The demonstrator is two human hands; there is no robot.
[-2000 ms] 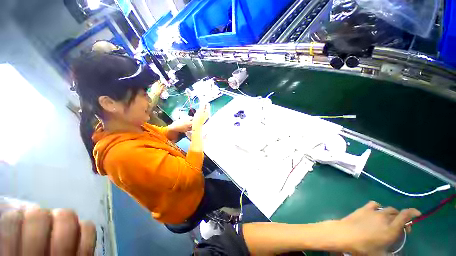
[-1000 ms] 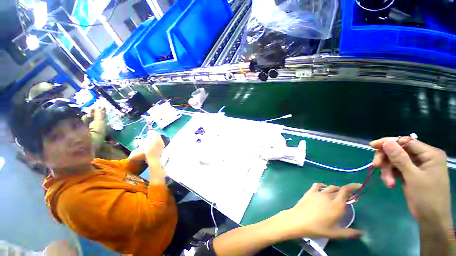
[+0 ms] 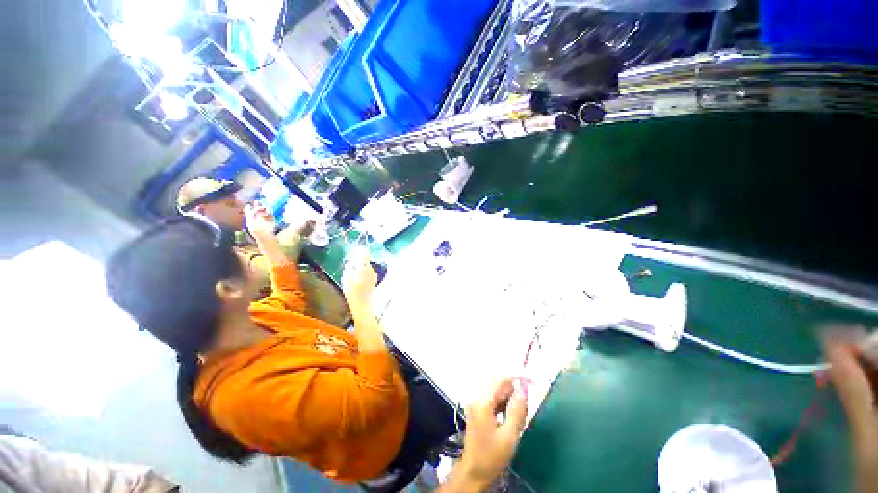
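Note:
A white camera housing (image 3: pixel 717 464) is cut off by the bottom edge, its round side up. A blurred red wire (image 3: pixel 801 424) runs from it up to my right hand (image 3: pixel 847 371). That hand is blurred at the right edge, so its grip is unclear. My left hand (image 3: pixel 496 424) is at the near edge of the white sheet, thumb and finger pinched on a thin red wire (image 3: pixel 529 356). Another white housing (image 3: pixel 650 316) lies on its side at the sheet's right end. Its white tail cable (image 3: pixel 741 359) runs right, towards my right hand.
A person in orange (image 3: pixel 308 385) works close on the left, another person beyond. Small dark parts (image 3: pixel 443 250) lie on the white sheet (image 3: pixel 452 308). A dark green belt (image 3: pixel 751 193), metal rail, blue bins (image 3: pixel 404 67) and a clear bag of dark parts (image 3: pixel 578 58) are behind.
My left hand has moved left, from the wires by the near housing to the sheet's edge. My right hand is now lower and at the right edge. The round housing has come into view.

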